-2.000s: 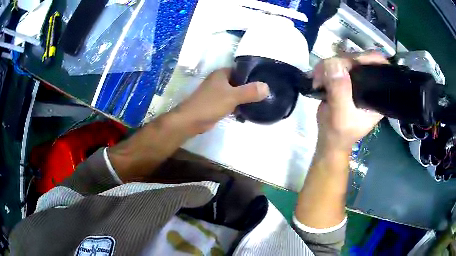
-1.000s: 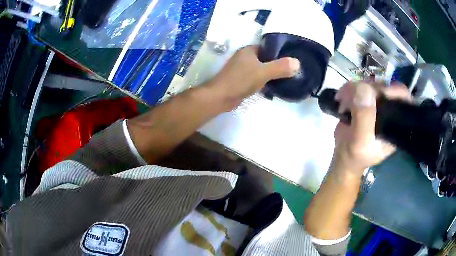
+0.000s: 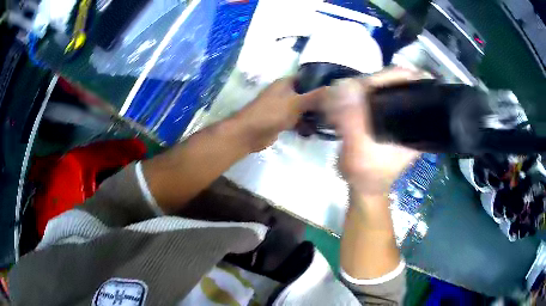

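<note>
A camera unit with a white body (image 3: 344,46) and a round black head lies on the white mat (image 3: 299,173). My left hand (image 3: 278,110) holds the black head at its left side. My right hand (image 3: 371,128) is closed round a thick black electric screwdriver (image 3: 419,116), held level with its front end towards the black head. The right hand is blurred. It covers the driver's tip and much of the head, so whether the tip touches a screw cannot be told.
Blue plastic sheeting (image 3: 173,98) and a clear bag (image 3: 143,51) lie at the left, near a yellow tool (image 3: 78,36). Open camera heads with wires (image 3: 509,185) stand at the right. A silver-white box (image 3: 446,57) is behind the mat. A red stool (image 3: 72,179) is at lower left.
The driver, held just off the black head's right side a second ago, has moved left in my right hand and now overlaps the head. My left hand keeps its hold. The view has shifted slightly.
</note>
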